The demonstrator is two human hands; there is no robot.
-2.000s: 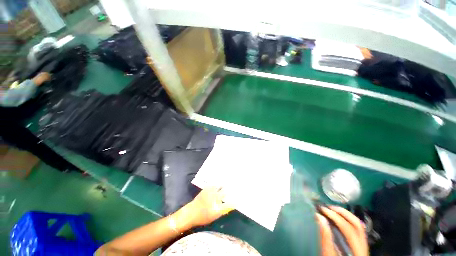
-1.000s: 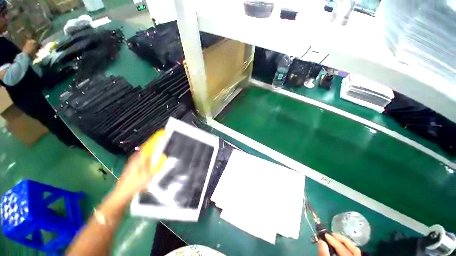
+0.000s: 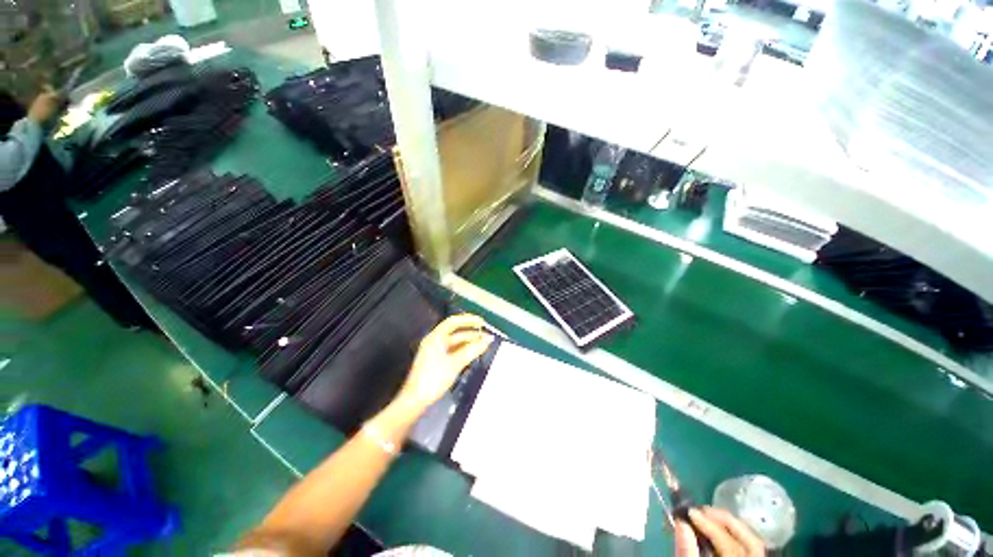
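White panel backs (image 3: 561, 441) lie overlapping on the green bench, over a black piece (image 3: 441, 419) that shows at their left edge. My left hand (image 3: 449, 354), with yellow on its fingertips, is at the upper left corner of the white sheets; its fingertips are close together, and whether they pinch anything is unclear. My right hand (image 3: 724, 533), cut off by the bottom edge, holds the soldering iron (image 3: 677, 498), tip pointing up and left beside the sheets. A solar panel (image 3: 574, 297) lies face up on the conveyor's near side.
Black covers (image 3: 261, 261) are fanned in a large stack at left. A round dish (image 3: 755, 509) and a solder reel (image 3: 949, 531) are at lower right. A post (image 3: 414, 152) stands by a cardboard-coloured board. A blue stool (image 3: 82, 479) and another person (image 3: 54, 218) are at left.
The solar panel, earlier in my left hand, now lies released on the conveyor. My left hand has moved right to the white sheets' corner. My right hand still holds the iron.
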